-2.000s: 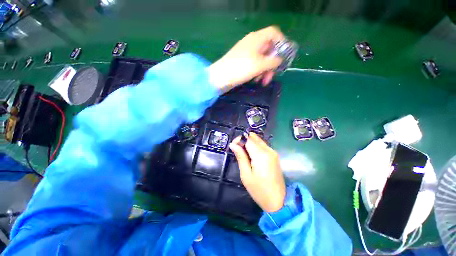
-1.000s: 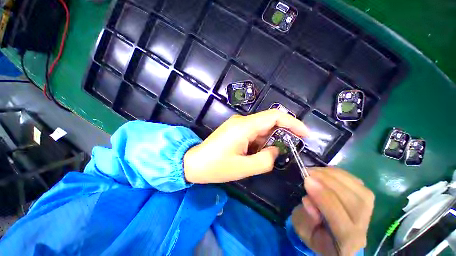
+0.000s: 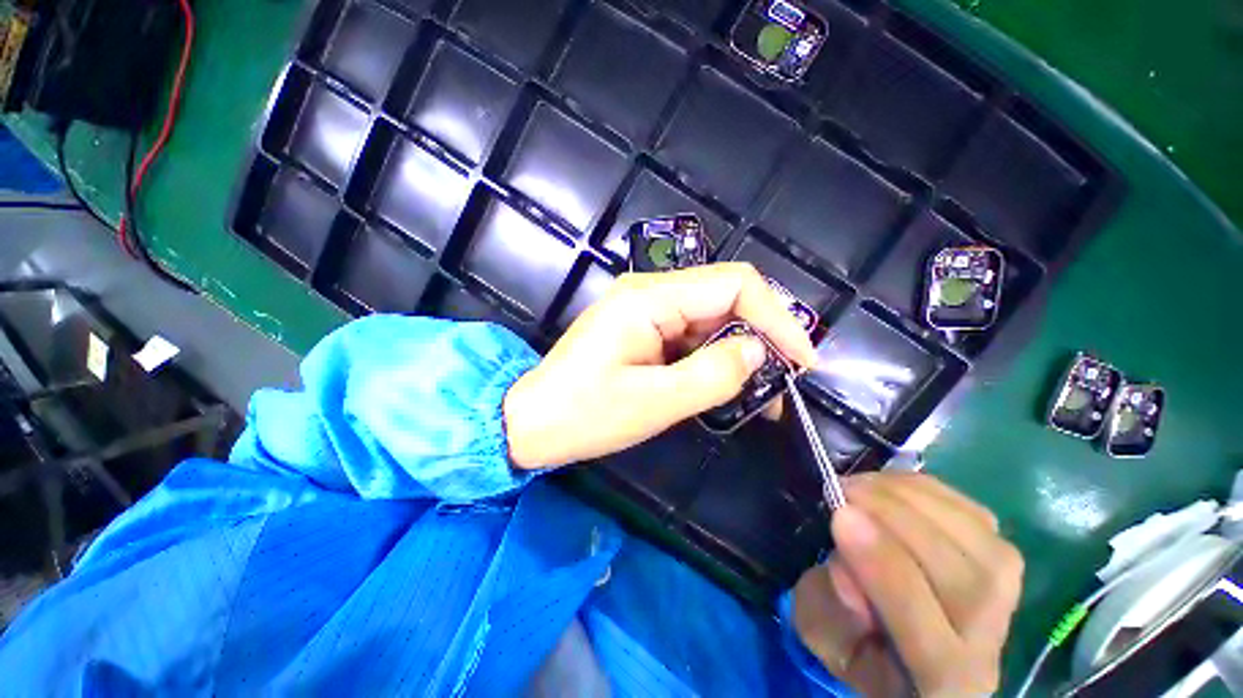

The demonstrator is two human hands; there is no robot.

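Note:
My left hand (image 3: 634,361) holds a smartwatch housing (image 3: 740,404) above the black compartment tray (image 3: 559,177). The thumb lies across the housing and hides much of its inside. My right hand (image 3: 920,580) holds silver tweezers (image 3: 817,443) like a pen. Their tips are at the right edge of the held housing, close to my left fingertips; whether they grip anything is too small to tell. Another housing (image 3: 798,311) shows partly behind my left fingers, in a tray pocket.
More housings sit in the tray at the top (image 3: 778,40), centre (image 3: 665,246) and right (image 3: 962,288). A pair (image 3: 1081,396) lies on the green bench (image 3: 1172,286). A white device (image 3: 1159,600) is lower right. A black block (image 3: 102,62) with red and black wires is upper left.
Two seconds ago my left arm was stretched over the tray with a housing. Since one second ago, the left thumb has moved across the held housing and the tweezers' tips have shifted slightly to its right edge.

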